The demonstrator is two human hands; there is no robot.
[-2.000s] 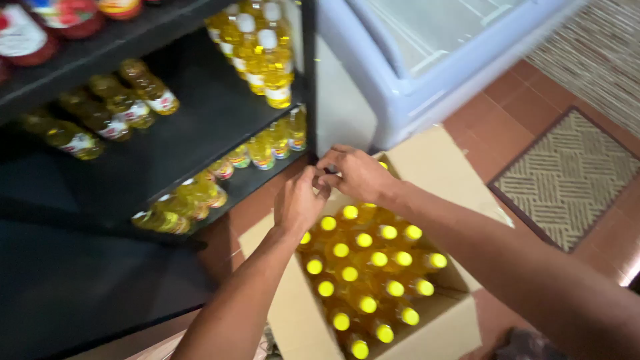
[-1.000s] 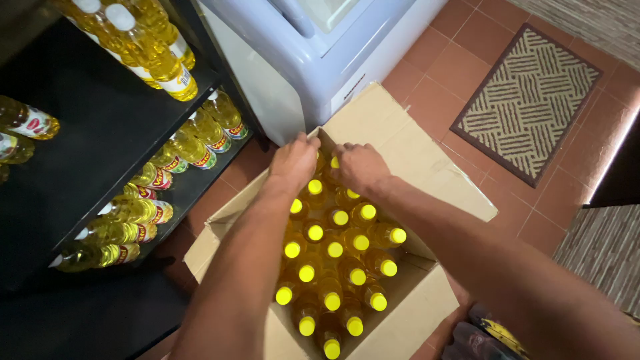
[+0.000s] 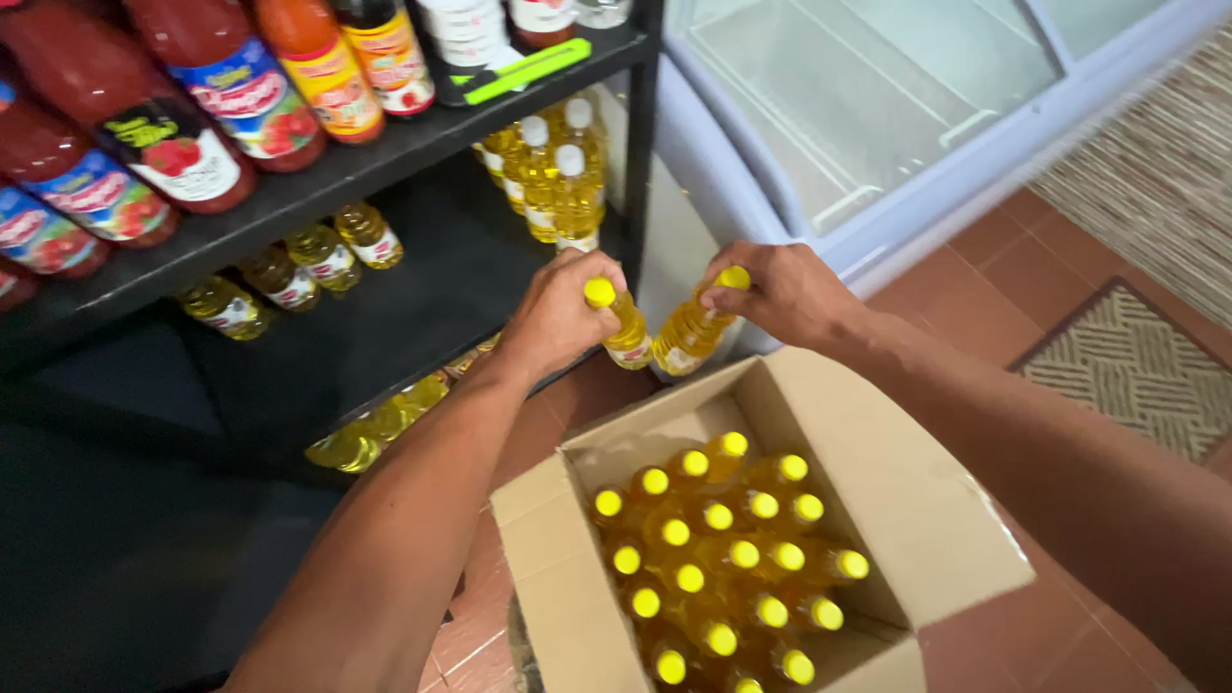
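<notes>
My left hand [image 3: 568, 303] grips a small bottle of yellow oil [image 3: 628, 332] near its yellow cap. A similar oil bottle [image 3: 688, 332] hangs tilted from my right hand [image 3: 780, 289], which holds it around the cap and neck. The lower ends of the two bottles are close together, just beyond the far edge of an open cardboard box [image 3: 924, 481]. Inside the box stand several yellow-capped bottles [image 3: 717, 517], with a gap at the far corner. White-capped oil bottles [image 3: 576, 197] stand on the black shelf beyond my left hand.
A black shelf unit [image 3: 385, 318] on the left carries ketchup bottles [image 3: 164, 144] above and more oil bottles [image 3: 371, 423] low down. A bright green utility knife [image 3: 529, 72] lies on the upper shelf. Beyond the box are a glass-topped chest freezer [image 3: 866, 231] and a patterned mat [image 3: 1136, 371].
Both hands were at the far end of the box one second ago; now they are raised above its edge, each with a bottle. The view has shifted.
</notes>
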